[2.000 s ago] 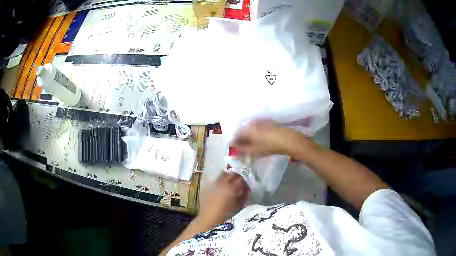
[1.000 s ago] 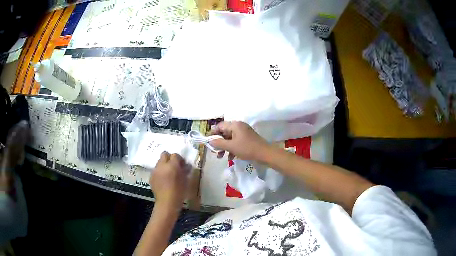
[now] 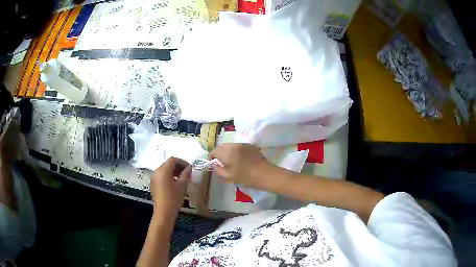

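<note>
My right hand (image 3: 237,162) holds a small coiled white cable (image 3: 206,164) in front of me. My left hand (image 3: 171,180) is just left of the coil, its fingertips bent at the near edge of the stacked small whitish bags (image 3: 167,148); whether it grips a bag or the cable end is not clear. A tight row of thin black pieces (image 3: 108,143) lies left of the bags. More coiled cables (image 3: 168,109) lie behind them. Large white poly bags (image 3: 235,68) with a small triangular mark cover the bench's middle.
A white nozzle bottle (image 3: 63,79) stands back left. A white box (image 3: 336,23) is behind the poly bags. The yellow table (image 3: 381,125) on the right holds a clear bag of cables (image 3: 409,73). Another person's hand (image 3: 9,135) shows at the left edge.
My right hand first worked at a small bag with my left, then took a cable coil and brought it slightly down towards my left hand. My left hand moved left to the small bags.
</note>
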